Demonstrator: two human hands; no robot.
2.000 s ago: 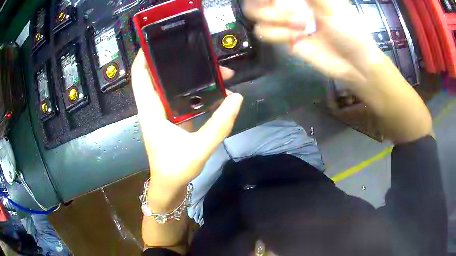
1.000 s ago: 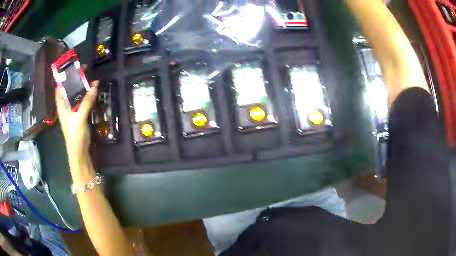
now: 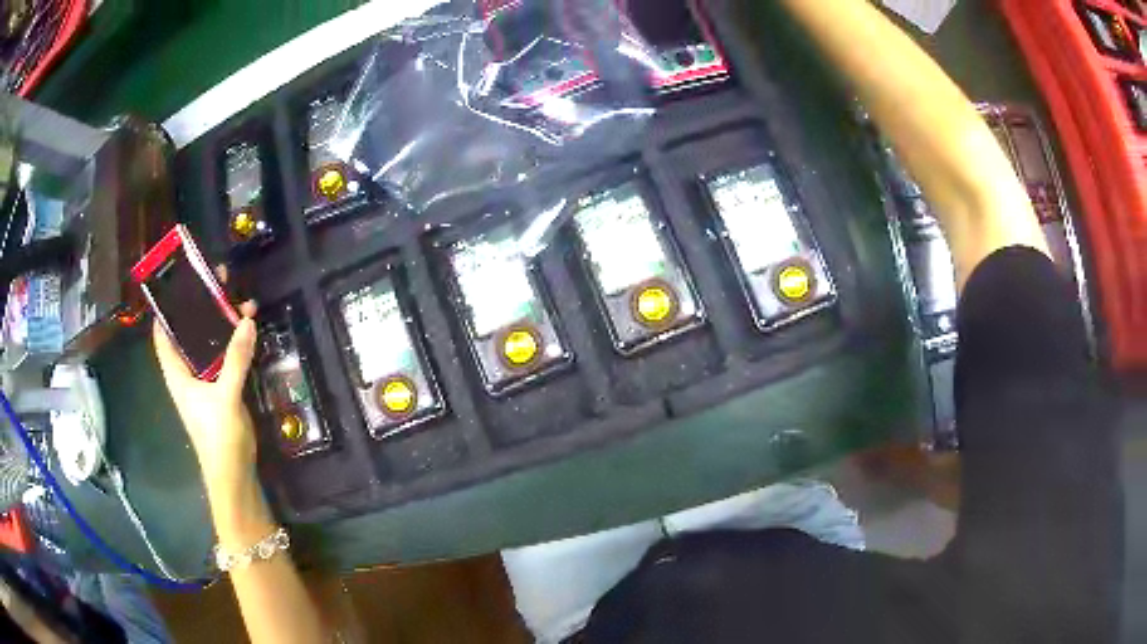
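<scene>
My left hand (image 3: 216, 396) holds a red-framed device unit (image 3: 189, 306) at the left, with its dark screen facing up. The hand is above the bench, left of the black work tray (image 3: 541, 440). Several units lie in the tray pockets with silvery-white labels and yellow round spots, such as one unit (image 3: 635, 271) near the middle. A crumpled clear plastic film (image 3: 440, 113) lies over the back of the tray, near red-edged units (image 3: 686, 63). My right arm reaches forward at the upper right; its hand is cut off by the top edge of the picture.
A clear blister tray (image 3: 937, 365) with dark parts lies to the right, under and beside my right arm. A red tray (image 3: 1069, 164) is at the far right. A dark box-like object (image 3: 113, 239), a white round object (image 3: 78, 428) and a blue cable (image 3: 88, 541) are at the left.
My left hand has moved from over the tray to the far left with the red unit. My right hand has gone forward out of the picture. The view has shifted.
</scene>
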